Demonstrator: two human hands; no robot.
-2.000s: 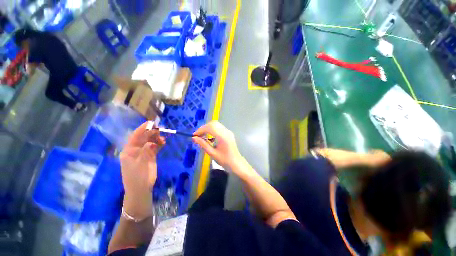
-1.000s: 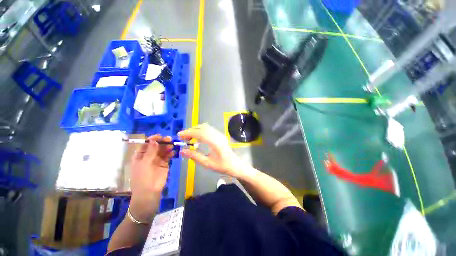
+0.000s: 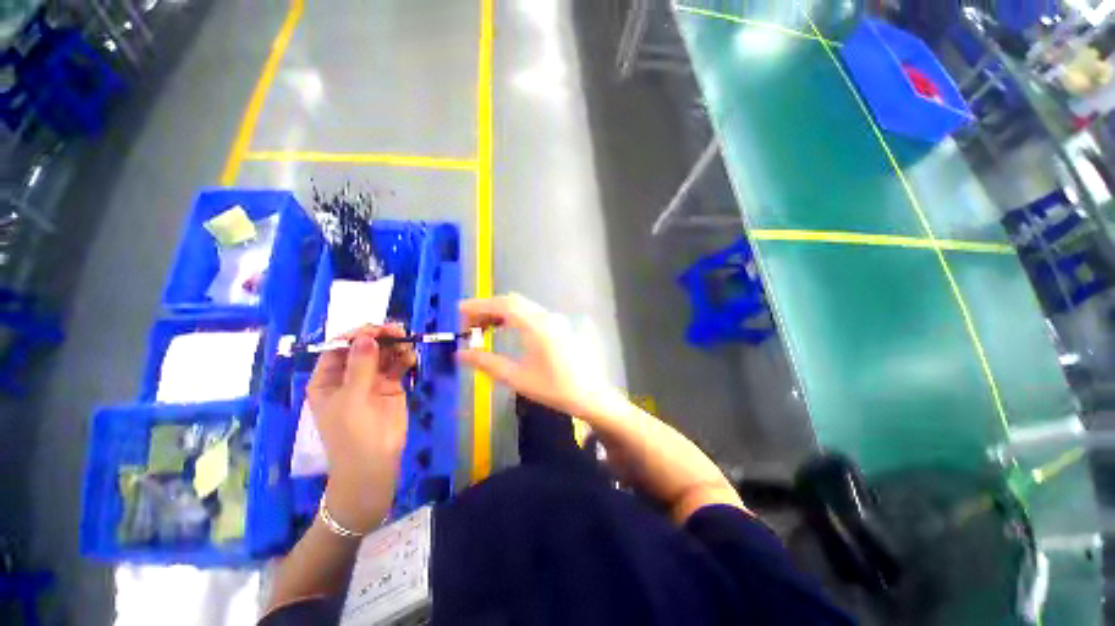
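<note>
A short, thin black cable harness (image 3: 404,341) with white parts at both ends lies level between my hands, above the blue pallet. My left hand (image 3: 361,410) pinches it left of its middle, and its white left end sticks out past the fingers. My right hand (image 3: 528,355) holds its right end between thumb and fingers. Both hands are bare and in full view. The small parts of the harness are too blurred to tell.
Blue bins (image 3: 171,477) with bags and papers stand on the left. A bin behind my hands holds a dark cable pile (image 3: 349,232). A green bench (image 3: 856,330) with a blue bin (image 3: 902,80) runs along the right. A blue stool (image 3: 724,294) stands beside it.
The view has moved forward along the aisle. The red wires, black floor base and seated people have left the view. Both hands still hold the harness.
</note>
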